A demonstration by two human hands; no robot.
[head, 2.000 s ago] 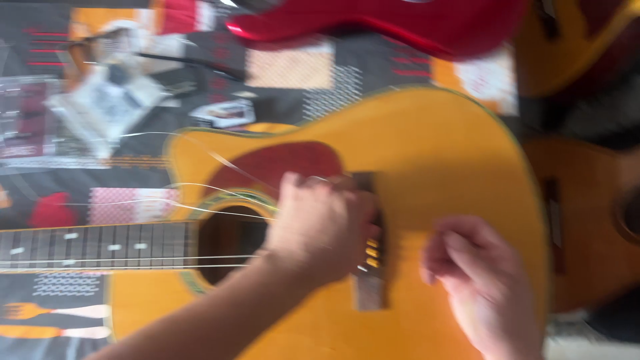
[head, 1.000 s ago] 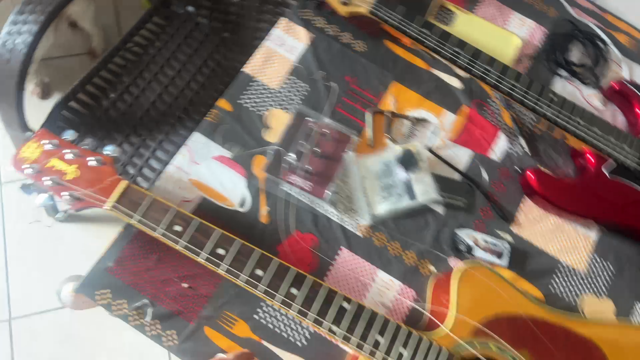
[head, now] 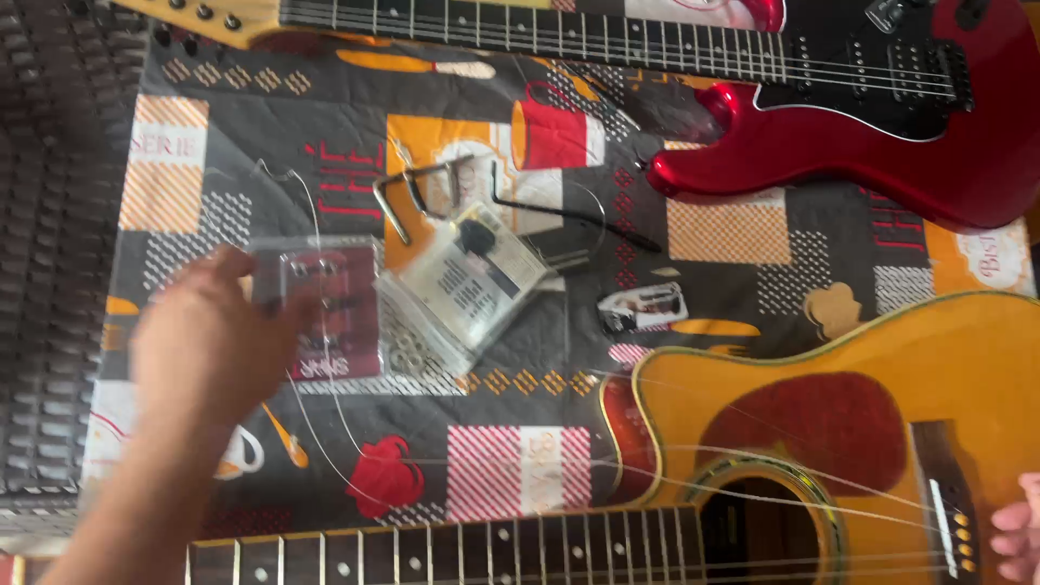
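My left hand [head: 215,325] reaches over the left edge of a clear plastic packet with a dark red insert [head: 349,325]; whether its fingers grip it cannot be told. My right hand [head: 1020,528], cut off by the right edge, is beside the bridge [head: 946,504] of the acoustic guitar [head: 845,357], its grip unclear. Loose guitar strings [head: 333,398] run from the bridge over the soundhole [head: 760,528] and curl onto the cloth near the packet. Other strings lie along the fretboard [head: 455,544]. Bridge pins [head: 962,534] sit in a row.
A red electric guitar [head: 861,154] lies along the back. Between the guitars are a clear bag of small metal parts [head: 422,333], a flat plastic packet [head: 479,276], hex keys [head: 569,213] and a small black-and-white object [head: 642,307]. A dark woven chair [head: 57,244] adjoins the patterned tablecloth [head: 520,390].
Two seconds ago both hands were over the acoustic guitar's body near the bridge. My left hand is now at the dark red packet; my right remains near the bridge. The view has shifted.
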